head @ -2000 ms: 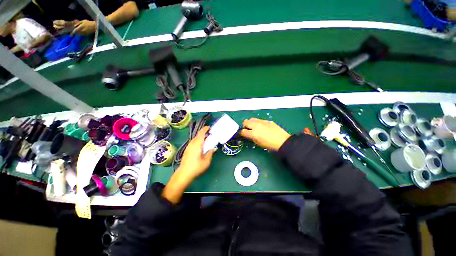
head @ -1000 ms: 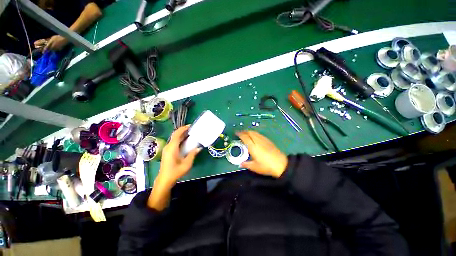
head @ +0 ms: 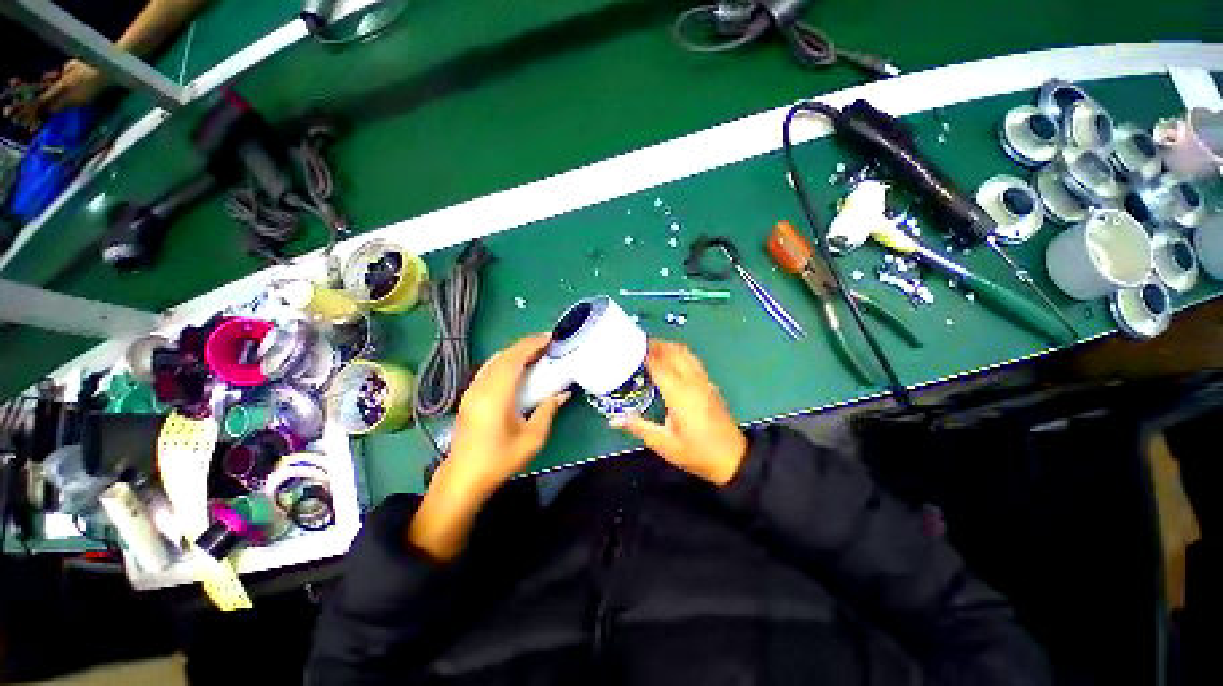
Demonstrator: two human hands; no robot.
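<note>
A white hair dryer (head: 606,351) is held over the front of the green mat, its head tilted with a dark round opening at the upper left. My left hand (head: 496,413) is closed around its white handle. My right hand (head: 691,409) is at the right side of the head, fingers on a small round inner unit (head: 624,397) with wires, at the head's lower end. Whether the unit sits inside the head is hard to tell. The grey cord (head: 453,328) lies bundled left of the dryer.
Tweezers (head: 765,302), a small green screwdriver (head: 677,294), orange-gripped pliers (head: 821,288) and a black electric screwdriver (head: 912,168) lie right. Silver rings (head: 1011,207) cluster far right. Screw cups (head: 386,275) and a white parts tray (head: 346,516) stand left. Dark dryers (head: 255,161) lie on the conveyor.
The white head has turned, so its dark round opening now shows. My right hand has brought the inner unit up to the head. The loose ring on the mat is no longer seen there. The view has shifted.
</note>
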